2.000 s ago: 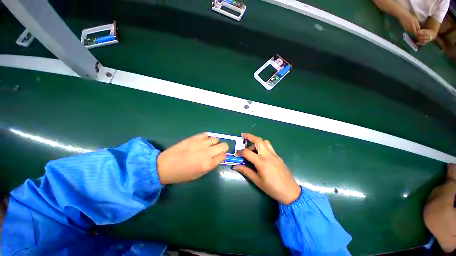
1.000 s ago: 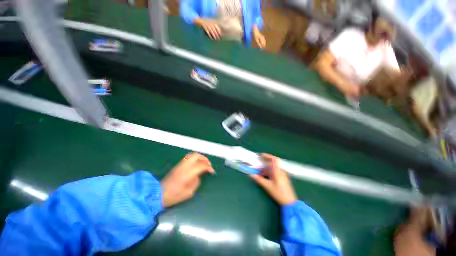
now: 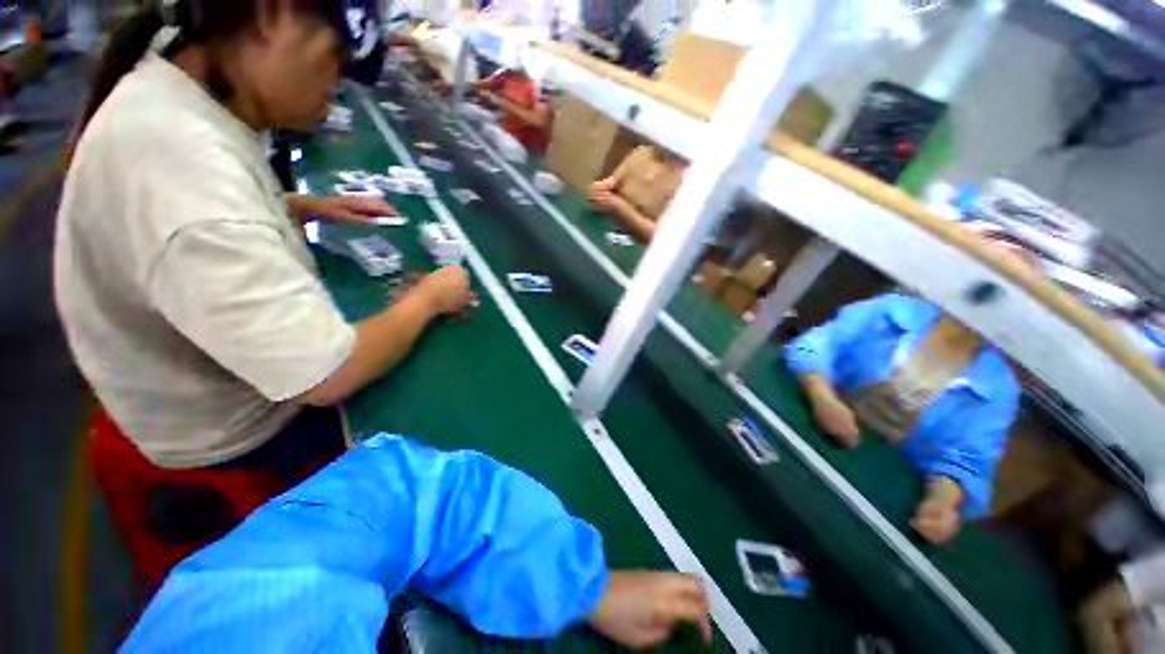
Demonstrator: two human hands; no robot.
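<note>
My left hand point(image 3: 652, 607) shows at the bottom, beside the pale guide rail point(image 3: 645, 509), with its fingers loosely bent. No object shows in it, but blur hides the fingertips. My right hand is out of the picture. A half-assembled white unit point(image 3: 773, 570) with a window opening lies on the green belt beyond the rail, to the right of my left hand and apart from it. More units lie further up the belt, one near the white post point(image 3: 684, 243) and another at its foot point(image 3: 580, 349).
A person in a beige shirt point(image 3: 211, 275) sits at the left, a hand over small reddish parts. White housings point(image 3: 441, 240) lie by that person. A person in blue point(image 3: 894, 377) sits across the belt. The white post rises from the rail to an overhead frame point(image 3: 882, 211).
The view has swung left along the line and is tilted. My right hand and the unit it held have left the picture. My left hand now shows low down by the rail.
</note>
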